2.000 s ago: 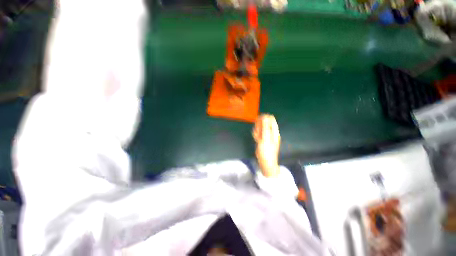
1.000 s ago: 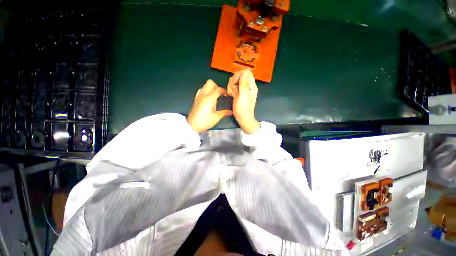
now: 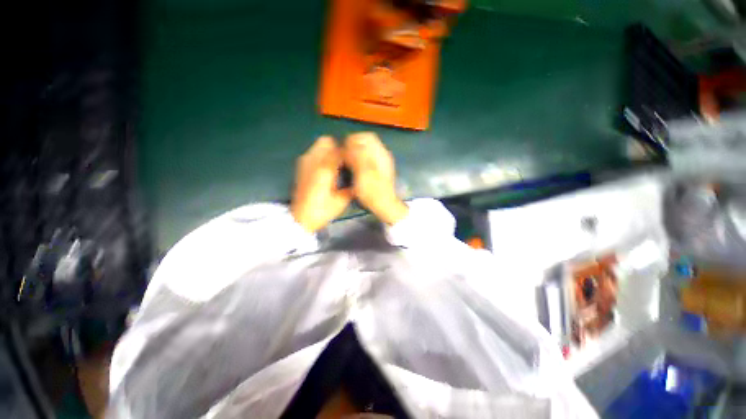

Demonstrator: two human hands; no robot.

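My left hand (image 3: 318, 185) and my right hand (image 3: 372, 176) are close together, fingertips meeting, just in front of the orange fixture. A small dark part (image 3: 345, 176) shows between them, blurred; I cannot tell which hand grips it. The flat orange fixture base (image 3: 378, 94) lies on the green mat (image 3: 237, 106), its nest blurred. The upper part of the fixture is cut off by the top edge.
A black blister tray (image 3: 74, 164) lies at the left, blurred. Another black tray (image 3: 658, 78) is at the right. The white machine table (image 3: 532, 229) with orange-brown nests (image 3: 595, 296) stands at the lower right, with a blue object (image 3: 667, 389) beyond it.
My left arm has come back from the far left and my left hand has joined my right hand. Both hands now sit slightly left, closer together, with a dark part between them. The view has shifted.
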